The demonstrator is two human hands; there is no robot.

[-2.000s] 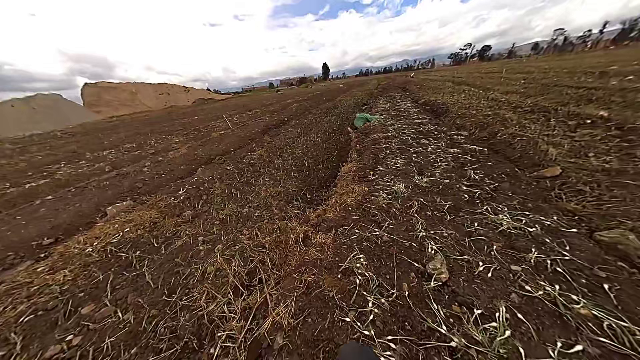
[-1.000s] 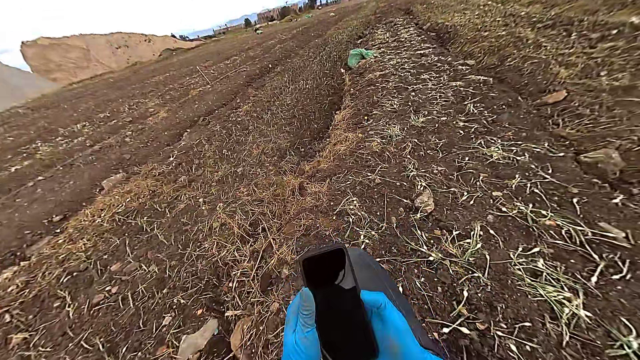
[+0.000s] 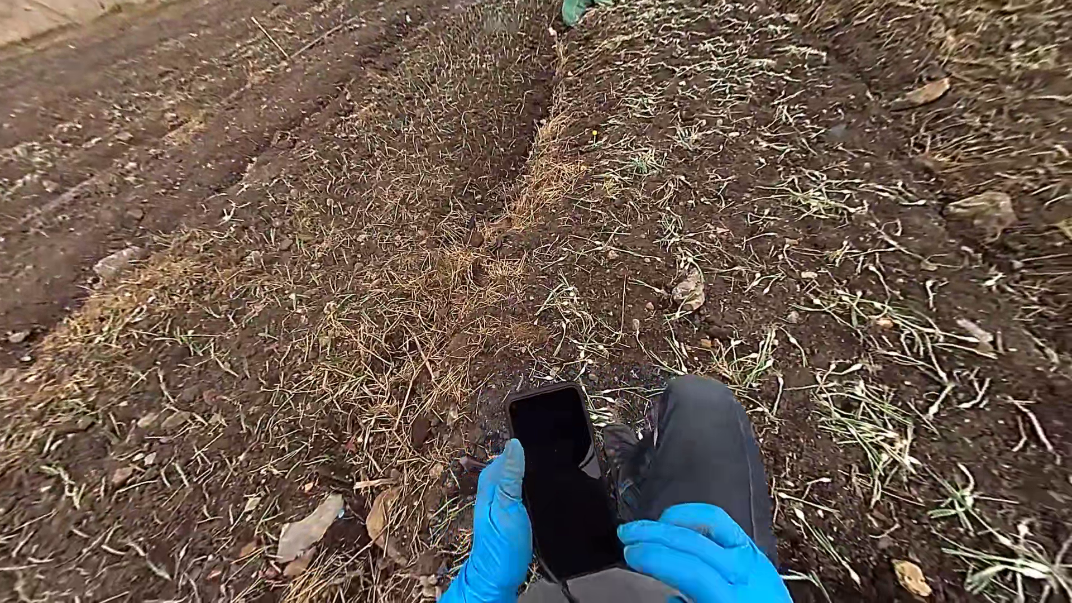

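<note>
A black smartphone with a dark screen is held upright low in the middle of the view. My left hand, in a blue glove, grips its left edge, with the thumb pointing up along the side. My right hand, also gloved in blue, has its fingertips at the phone's lower right edge; whether it grips the phone is unclear. A dark cord hangs at the phone's bottom end. Behind the phone and right hand is my bent knee in dark grey trousers, with part of a dark shoe beside it.
Pulled plants with pale bulbs and green leaves lie across the soil on the right. Dry straw covers the ground at centre left. Stones lie at lower left and on the right. A green cloth or bag is at the top edge.
The view has tilted down, losing the sky. Both gloved hands and the phone, absent two seconds ago, have come into sight. The bent knee now shows more fully.
</note>
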